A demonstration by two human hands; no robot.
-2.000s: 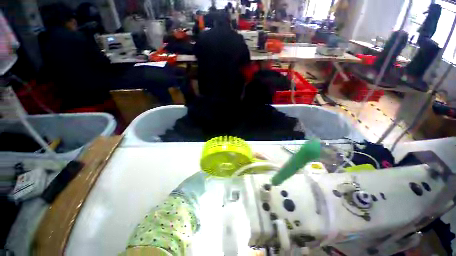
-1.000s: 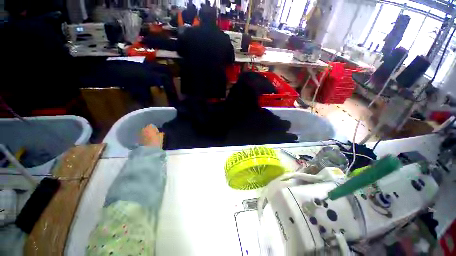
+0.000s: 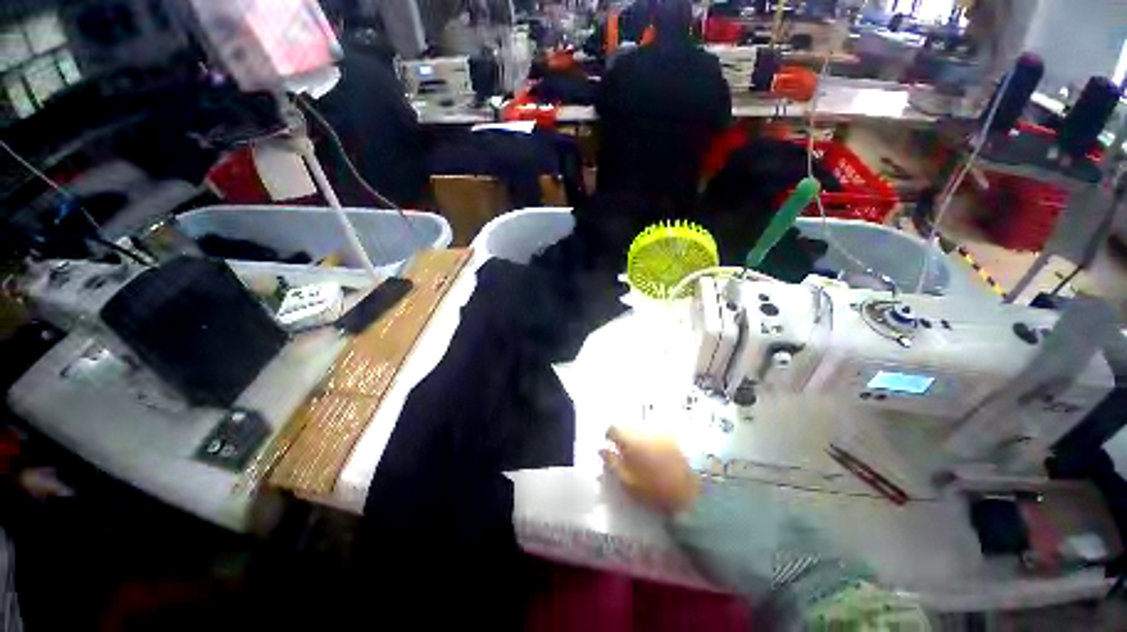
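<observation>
Dark garment cloth (image 3: 476,401) runs limp from the tub behind the table, across the tabletop, and hangs over its front edge. My right hand (image 3: 651,467) is low over the table, right of the cloth and just left of the needle area of the white sewing machine (image 3: 803,340). It does not touch the cloth. It is blurred, and I cannot tell if its fingers are open or closed. My left hand is not in view. Red-handled snips (image 3: 868,474) lie flat right of the needle.
A lime-green fan (image 3: 672,259) and green rod (image 3: 782,222) stand behind the machine head. A cardboard strip (image 3: 334,426) lines the table's left edge, beside a flat black object (image 3: 375,305). Pale tubs (image 3: 426,231) are behind. A tool recess (image 3: 1044,525) is at right. A person (image 3: 664,105) is further back.
The left arm, which reached to the tub, is out of view. Dark cloth now lies across the table where it was bare. My right hand has come into view, and the view has turned left and down.
</observation>
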